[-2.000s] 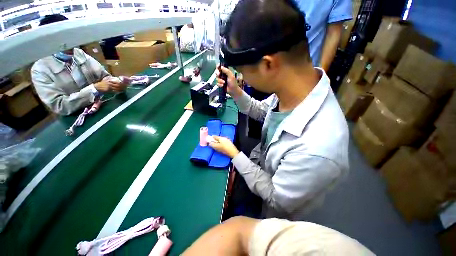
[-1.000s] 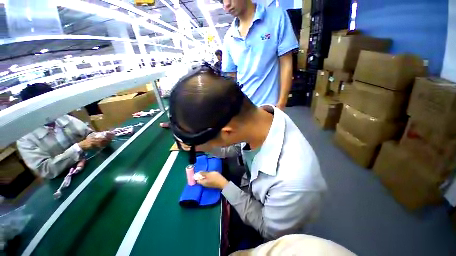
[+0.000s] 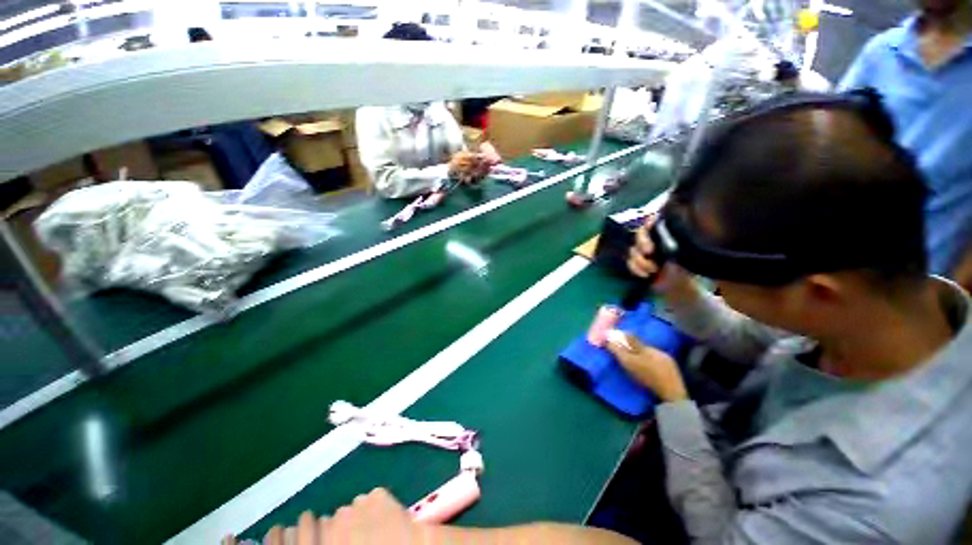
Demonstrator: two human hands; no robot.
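Observation:
My right hand (image 3: 346,524) is at the bottom edge, cut off and slightly blurred, its forearm coming in from the right. Its fingers point left; whether it holds anything is hidden. My left hand is not in view. Just beyond my right hand, a pink handle sleeve (image 3: 452,496) lies on the green bench (image 3: 533,458), partly covered by the hand. Its folded pale pink power cord (image 3: 410,430) runs left across the white rail (image 3: 421,396), with the plug end at the far left.
A neighbour (image 3: 842,426) at right holds a dark upright tool over a pink part on a blue pad (image 3: 608,381). A black box (image 3: 618,240) stands behind it. Across the green conveyor (image 3: 320,341) are a bag of white parts (image 3: 160,240), another worker (image 3: 410,149) and cardboard boxes.
The view has swung left, bringing the bag of parts in. My right hand has come into the picture beside the pink unit. The neighbour's pink part now tilts.

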